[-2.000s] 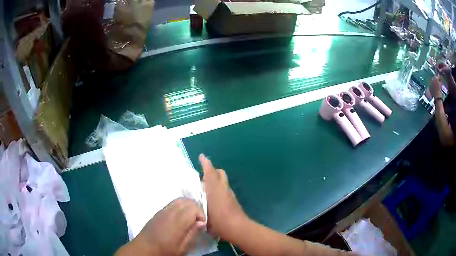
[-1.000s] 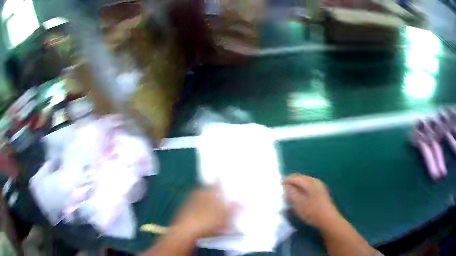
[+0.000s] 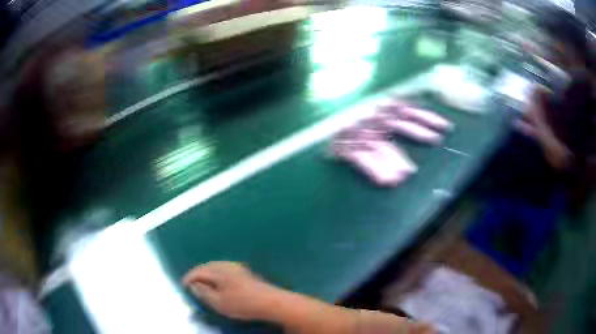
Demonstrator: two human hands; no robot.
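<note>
The head view is strongly blurred. A stack of white sheets [image 3: 127,280] lies on the green worktable at the lower left. My right hand [image 3: 225,287] is just right of the stack, fingers curled, low over the table; blur hides whether it holds anything. My left hand is not in the picture. Several pale pink handheld appliances [image 3: 385,162] lie in a row on the table, right of centre, well away from my hand.
A pale metal strip [image 3: 261,155] runs along the table. Crumpled clear plastic [image 3: 461,88] lies beyond the pink appliances. An open carton with white wrapping [image 3: 457,303] is below the table edge at lower right, near a blue stool [image 3: 510,235]. A person [image 3: 575,111] is at far right.
The view has swung left and then right. My left hand has left the picture. My right hand stays beside the sheet stack. The wrapped heap at left is now mostly out of view.
</note>
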